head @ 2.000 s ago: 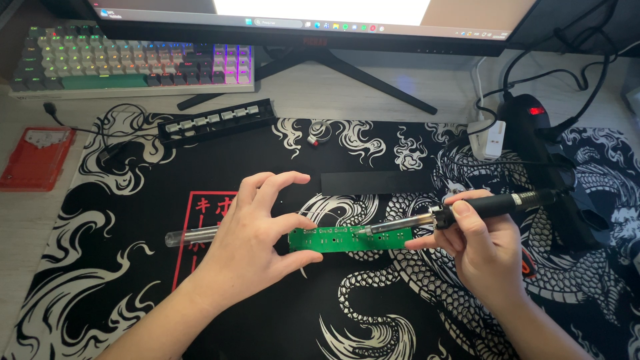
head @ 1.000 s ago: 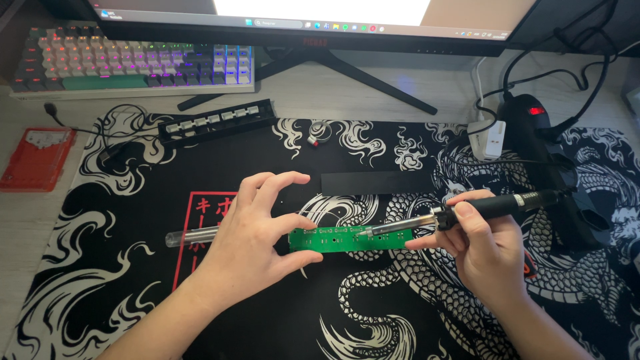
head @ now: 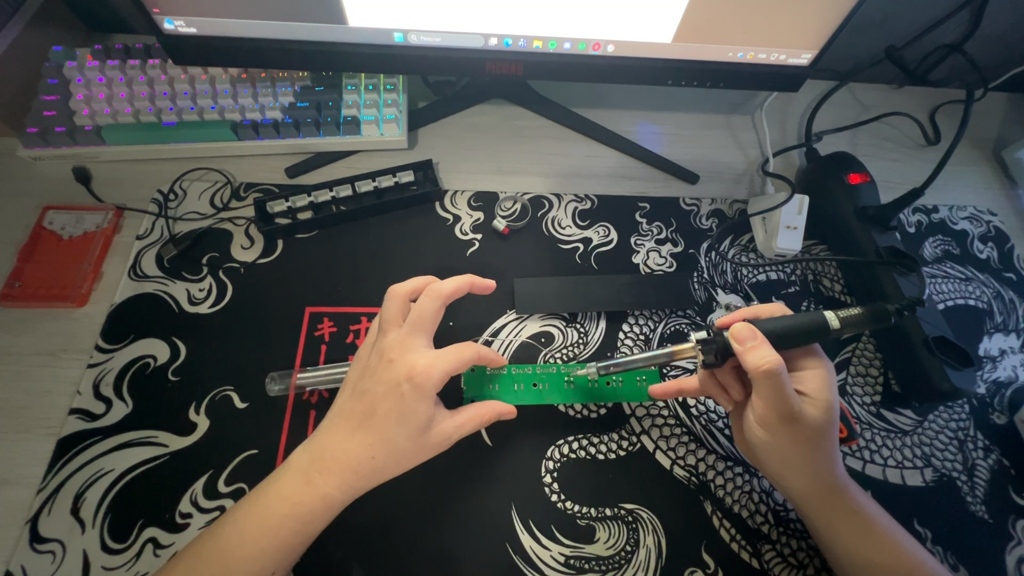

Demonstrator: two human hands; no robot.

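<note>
A narrow green circuit board (head: 520,392) lies on the patterned desk mat, its solder points facing up. My left hand (head: 408,360) grips the board's left end between thumb and a finger, with the index finger raised. In my right hand (head: 780,392) is a soldering iron (head: 800,332), whose metal tip meets or hovers just over the board's upper middle; actual contact is hard to tell. One finger of that hand touches the board's right end. A thin wire (head: 520,338) arcs above the board. Partly behind my left hand lies a clear plastic tube (head: 308,378).
A black strip (head: 600,294) lies beyond the board. Farther back are a black case with white key switches (head: 344,192), a metal hose clamp (head: 510,212), a keyboard (head: 216,104) and a monitor stand (head: 592,132). A power strip (head: 888,272) with cables stands right; a red plastic box (head: 60,256) lies left.
</note>
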